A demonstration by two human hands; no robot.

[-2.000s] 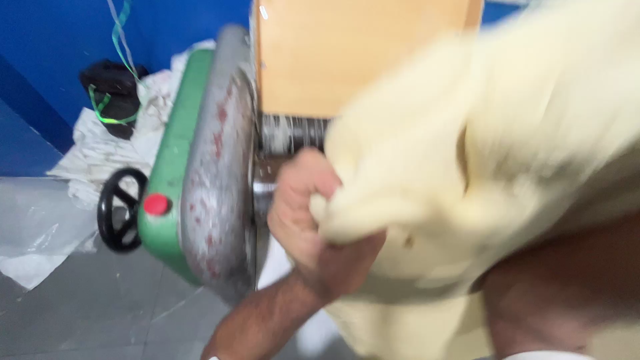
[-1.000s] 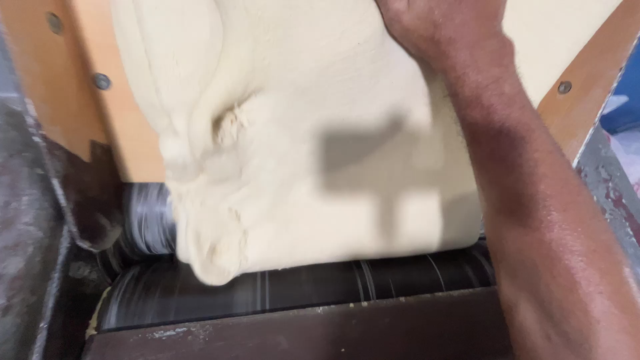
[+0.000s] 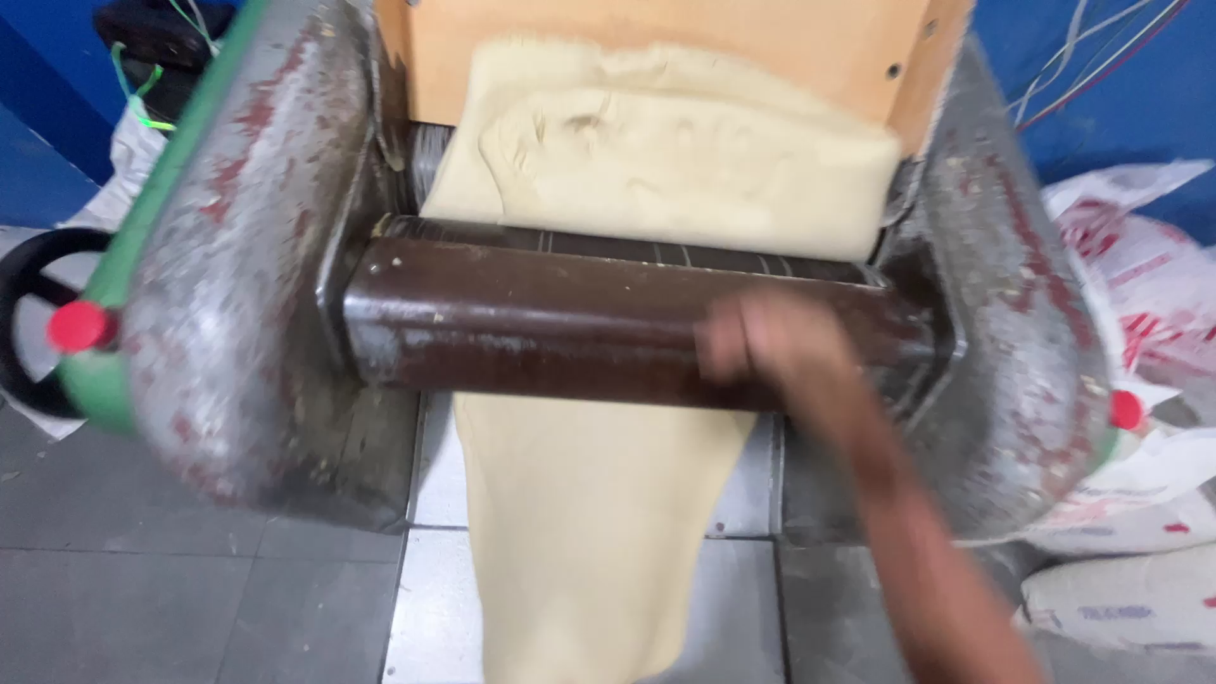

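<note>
A thick, folded slab of pale dough (image 3: 684,152) lies against the rollers of a dough sheeter, in front of its wooden board (image 3: 665,24). The dark roller (image 3: 608,247) shows along the slab's lower edge. Below the brown metal guard bar (image 3: 532,323), a smooth sheet of dough (image 3: 589,532) hangs over a light metal panel (image 3: 741,608). My right hand (image 3: 779,342), blurred and with its fingers seemingly curled, is over the right half of the guard bar, apart from the dough. Whether it touches the bar is unclear. My left hand is out of view.
Worn metal side housings (image 3: 237,285) flank the rollers. At the left are a black handwheel (image 3: 19,332) and a red button (image 3: 81,326); another red button (image 3: 1126,409) is at the right. Printed white sacks (image 3: 1121,598) lie at the right, below loose wires (image 3: 1092,76).
My right hand has come off the dough and moved down to the guard bar. My left hand, gripping dough two seconds ago, is gone from view. The slab sits lower on the board.
</note>
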